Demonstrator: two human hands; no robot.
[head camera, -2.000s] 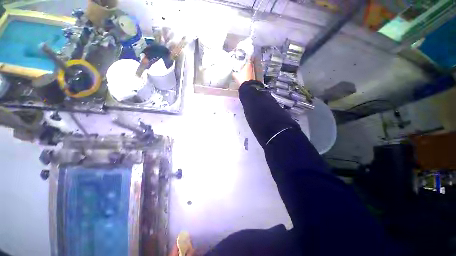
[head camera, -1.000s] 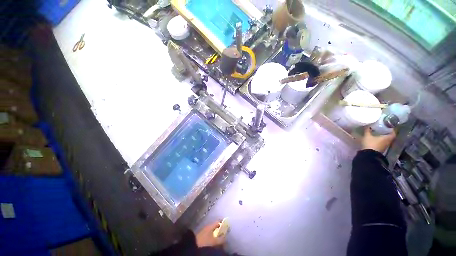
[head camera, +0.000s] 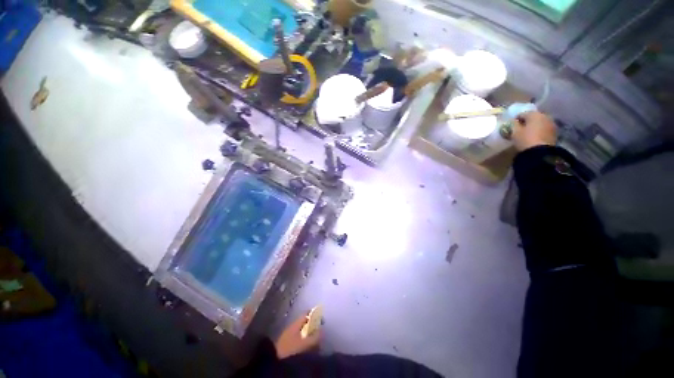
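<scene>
My left hand (head camera: 295, 339) is at the bottom, close to the near edge of the bench, and holds a small cream-yellow moulded part (head camera: 313, 322) upright between the fingers. My right hand (head camera: 535, 131) is at the upper right, reached out over the end of a shallow box. It is closed around a small greyish bottle (head camera: 520, 111) that stands among white tubs. The fingers hide much of the bottle, and I cannot tell whether it is lifted.
A metal-edged screen frame with blue mesh (head camera: 235, 235) is clamped left of centre. White pots (head camera: 341, 100) stand in a metal tray behind. A yellow tape roll (head camera: 301, 80) and a wood-edged blue screen (head camera: 240, 26) lie farther back. Scissors (head camera: 40, 94) are far left.
The view has turned and shifted, so the bench things sit farther left than a second ago. My right hand has moved onto the bottle's far side. My left hand still holds the cream-yellow part.
</scene>
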